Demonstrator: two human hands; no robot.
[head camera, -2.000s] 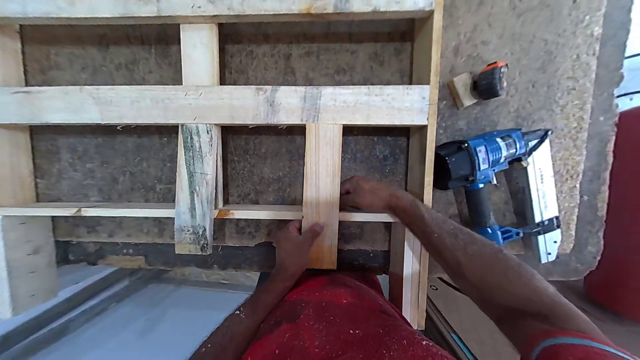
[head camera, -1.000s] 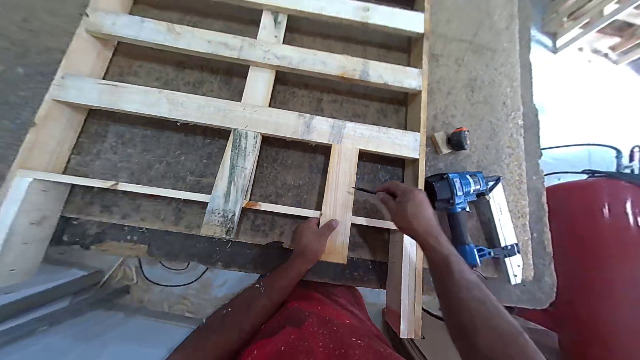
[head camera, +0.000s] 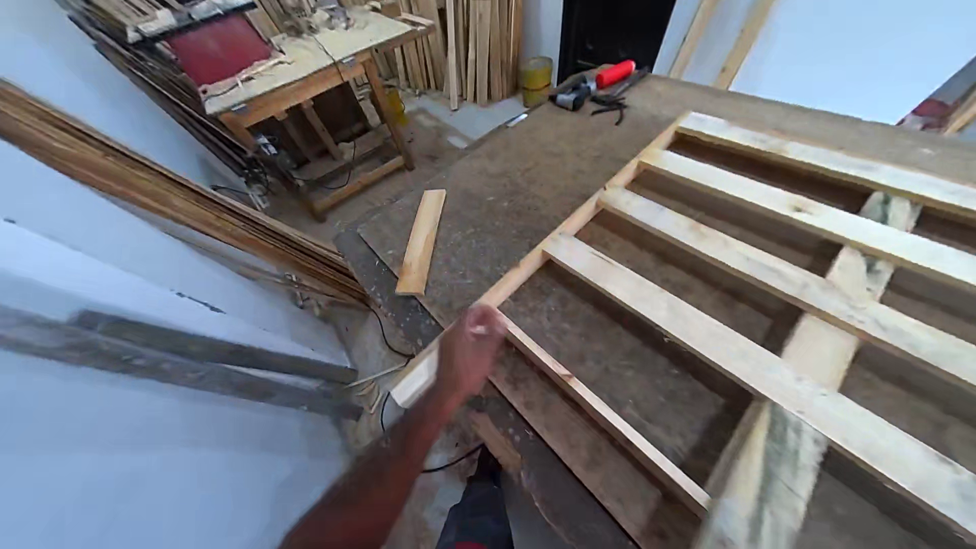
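Note:
My left hand (head camera: 473, 347), blurred, is over the near left corner of a slatted wooden frame (head camera: 591, 202); whether its fingers close on the wood cannot be told. A narrow wooden strip (head camera: 602, 412) runs from beside the hand toward the bottom right. Pale slats (head camera: 686, 313) cross the frame, with a grey-stained board (head camera: 793, 442) beneath or against them at right. A short loose board (head camera: 422, 244) lies on the worktable beyond the hand. My right hand is not in view.
The frame rests on a large worktable (head camera: 496, 183). Tools with a red cylindrical part (head camera: 616, 73) lie at its far edge. A wooden bench (head camera: 320, 65) stands at the back left, near upright planks (head camera: 480, 46) and a yellow bucket (head camera: 536, 80). Long boards lean at left.
The view has swung to the frame's left end. My left hand has left the short upright board it was touching and is at the corner. My right hand, earlier holding a thin dark object, is out of view.

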